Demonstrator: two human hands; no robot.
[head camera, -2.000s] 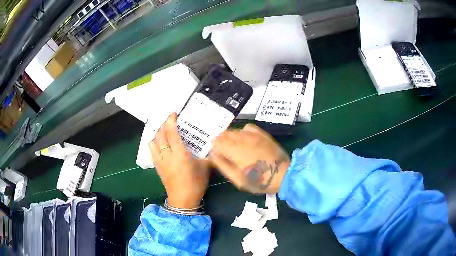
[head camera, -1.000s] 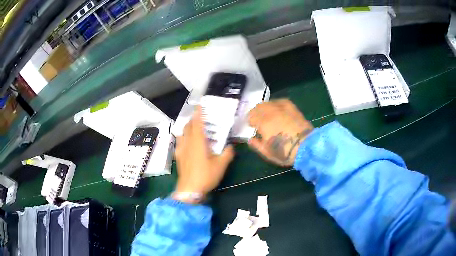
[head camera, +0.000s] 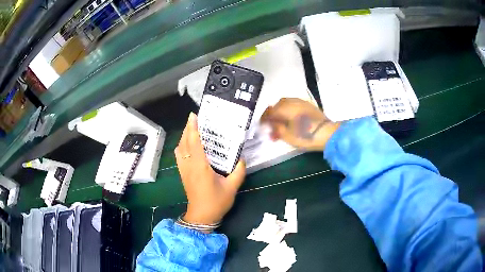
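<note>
My left hand (head camera: 205, 175) holds a black smartphone (head camera: 228, 114) by its lower end. The camera lenses are at the top and a white printed film covers the lower part. My right hand (head camera: 298, 125) is just right of the phone, over an open white box (head camera: 287, 69); its fingers are bent and blurred, and I cannot tell if they pinch something. A blurred pale patch shows between the phone and my right fingers. Small white pieces (head camera: 276, 257) lie on the dark green surface below my hands.
An open white box (head camera: 345, 48) with a labelled phone (head camera: 391, 98) stands at right. Another box (head camera: 146, 159) with a phone (head camera: 126, 163) is at left, with smaller ones farther left. Black and grey trays (head camera: 88, 236) stand at lower left. Thin white lines cross the belt (head camera: 186, 212).
The boxes with phones have shifted left in view. A second ago the held phone was blurred over the box; now it is tilted and larger. My right hand stays beside it.
</note>
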